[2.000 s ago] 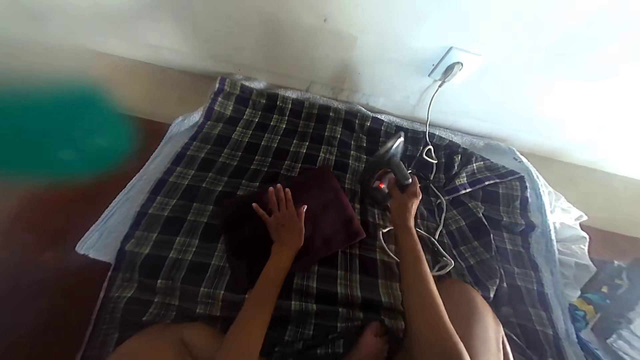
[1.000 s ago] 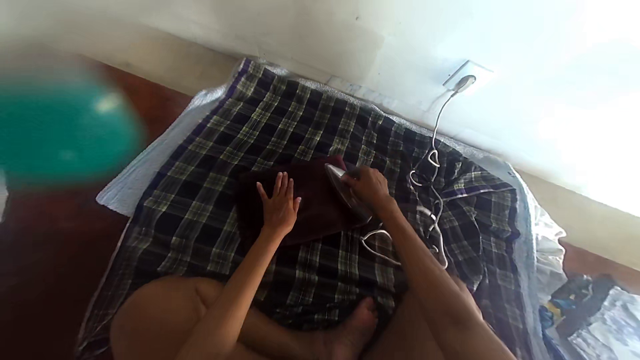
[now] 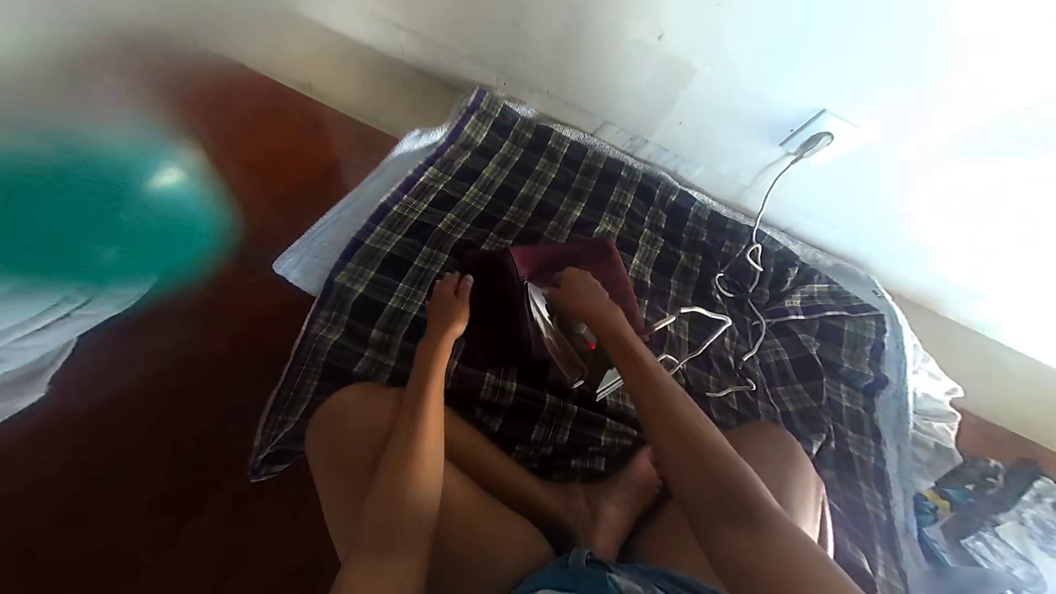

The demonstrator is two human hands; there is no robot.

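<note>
A folded dark maroon cloth (image 3: 495, 322) lies on a plaid cloth (image 3: 528, 190) spread over the floor. On the maroon cloth rests an electric iron (image 3: 554, 334), its pointed end toward the wall and a small red light lit. My right hand (image 3: 582, 299) is closed around the iron's handle, which it mostly hides. My left hand (image 3: 450, 305) is at the left edge of the maroon cloth, fingers bent; whether it pinches the cloth cannot be made out. The iron's pale cord (image 3: 701, 312) loops to the right across the plaid cloth.
The cord runs to a plug (image 3: 815, 145) in a wall socket. My bent legs and foot (image 3: 623, 503) border the near side. White fabric (image 3: 932, 404) and a pile of clothes (image 3: 982, 511) lie at the right. A blurred green object (image 3: 107, 214) shows at the left.
Two seconds ago the iron was held right of the maroon cloth; it now rests on it. My left hand has moved from lying flat on the cloth to its left edge. The view has shifted.
</note>
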